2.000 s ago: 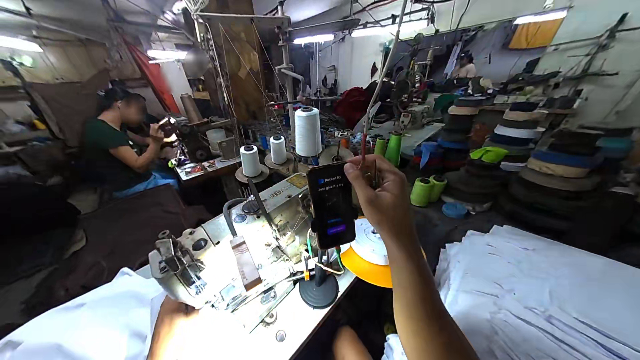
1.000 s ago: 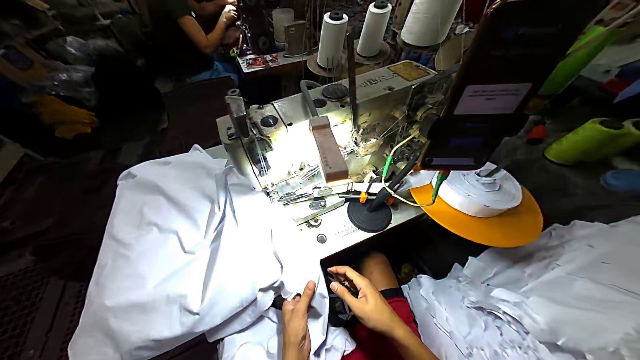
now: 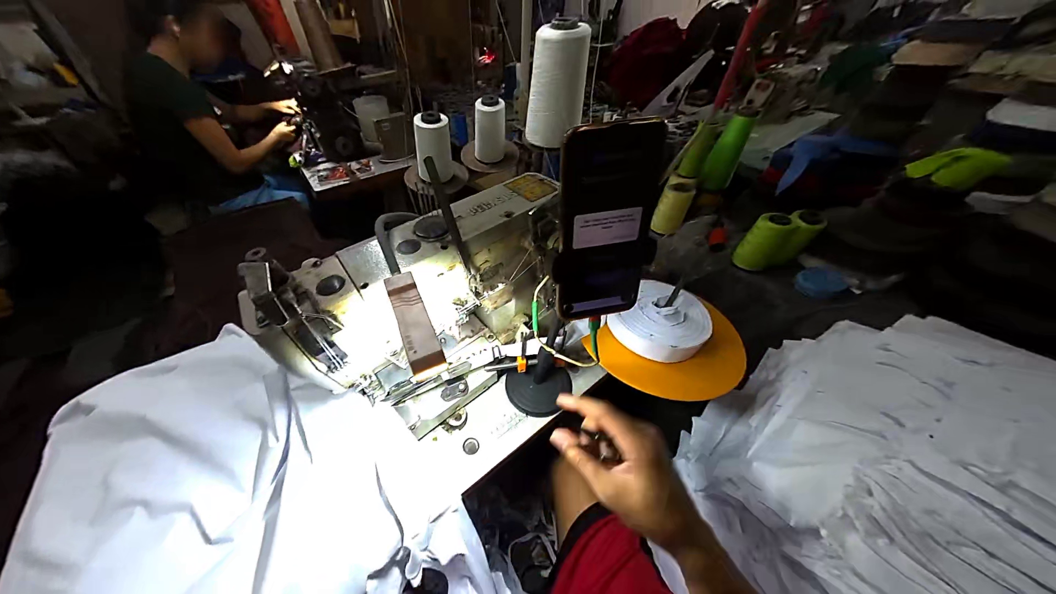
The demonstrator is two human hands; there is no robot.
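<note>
My right hand (image 3: 619, 466) is over my lap at the table's front edge, its fingers curled round a small dark tool, partly hidden; thumb and forefinger are apart. Left of it a white cloth (image 3: 190, 462) lies on the bed of an industrial sewing machine (image 3: 462, 272) and hangs over the edge. Before the machine a phone (image 3: 610, 219) stands upright on a holder with a round black base (image 3: 538, 391). A roll of white tape (image 3: 660, 326) lies on an orange disc (image 3: 718, 363). My left hand is out of view.
A stack of white cut fabric (image 3: 891, 462) lies at the right. White thread cones (image 3: 558, 82) stand behind the machine, green cones (image 3: 763, 241) at the back right. Another person (image 3: 181, 107) works at a machine at the back left.
My right hand was up at the phone two seconds ago, then down beside my left hand at the cloth; now it is raised off the cloth. My left hand has left the view.
</note>
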